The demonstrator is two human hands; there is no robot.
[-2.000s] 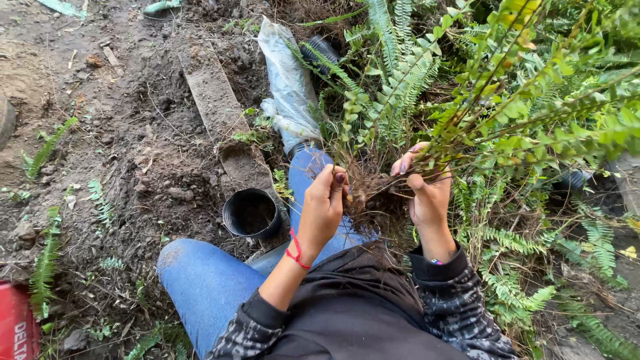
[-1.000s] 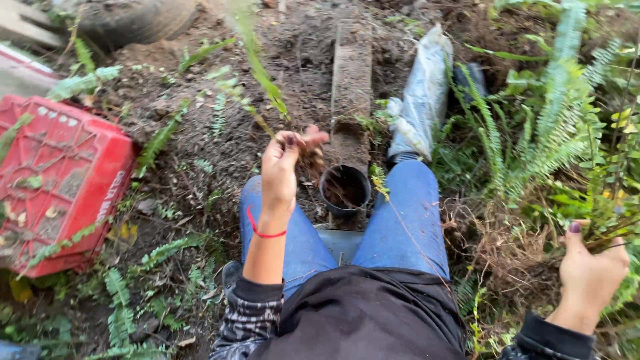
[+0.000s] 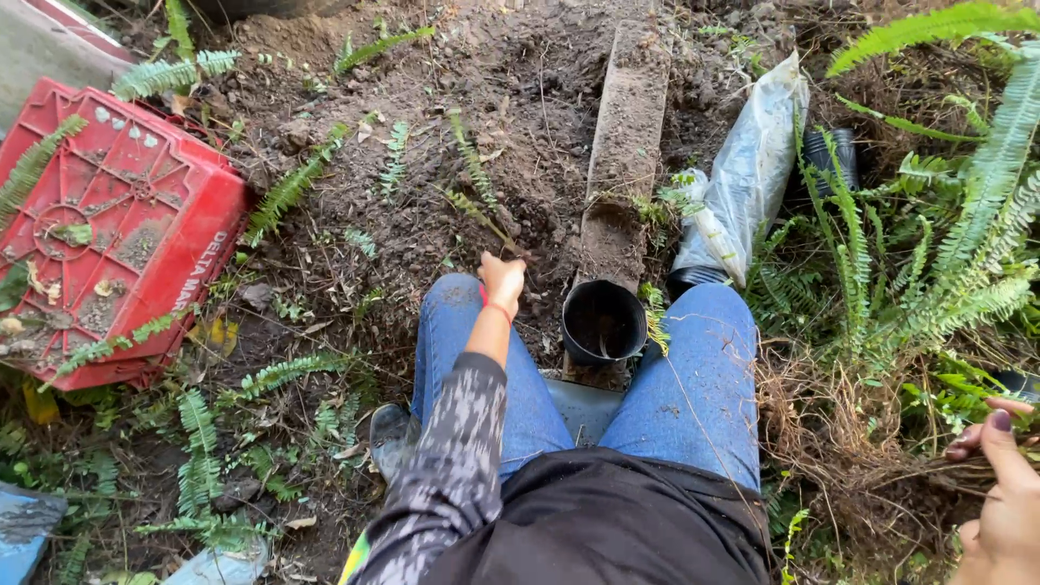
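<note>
My left hand (image 3: 502, 284), with a red string at its wrist, is closed on the base of a small fern sprig (image 3: 479, 219), whose fronds point up and away over the soil. My right hand (image 3: 1003, 479), at the right edge and partly out of frame, grips a tangle of brown fern roots (image 3: 910, 479). Between my knees a round black plastic pot (image 3: 604, 323) stands at the near end of a dirt-covered board (image 3: 626, 138). Dark matter lies inside the pot; its kind is unclear.
An upturned red plastic crate (image 3: 122, 227) lies on the left. Beyond my right knee rests a clear plastic bag (image 3: 747, 179), beside black pots (image 3: 830, 158). Ferns (image 3: 983, 211) grow densely at right. Bluish plastic (image 3: 28, 520) lies at lower left.
My hands, together at the root clump two seconds ago, are now far apart. The left hand has moved away with a sprig and lowered it toward the soil. The view has shifted left.
</note>
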